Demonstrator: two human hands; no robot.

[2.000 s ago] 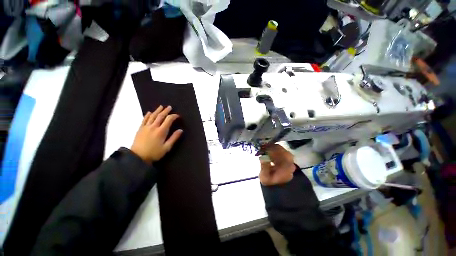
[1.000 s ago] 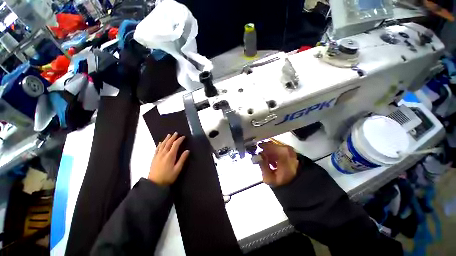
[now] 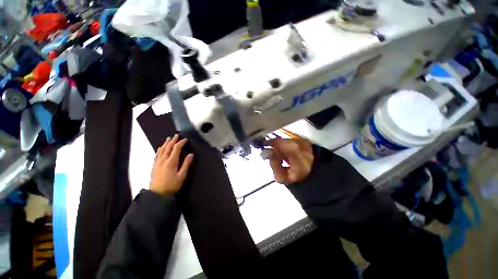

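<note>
A dark fabric strip (image 3: 210, 201) lies on the white table, left of the needle area and over the table's front edge. My left hand (image 3: 170, 168) rests flat on its left part, fingers spread. My right hand (image 3: 292, 159) is at the right of the needle area, thumb and fingertips brought together near the presser foot; whether they hold something small is too blurred to tell. The white sewing machine (image 3: 306, 82) with blue lettering stands over the strip's right edge. Its needle and foot are blurred by glare.
A long dark stack of strips (image 3: 101, 180) lies at the left. A lidded tub (image 3: 401, 122) stands right of the machine head. A white crumpled cloth (image 3: 155, 22) and a thread cone (image 3: 254, 20) are behind. Fabric scraps (image 3: 49, 82) are heaped at the far left.
The camera view has shifted, so the machine and tub sit differently in the picture. My left hand stays on the strip and my right hand stays by the needle area. The strip shows no clear movement.
</note>
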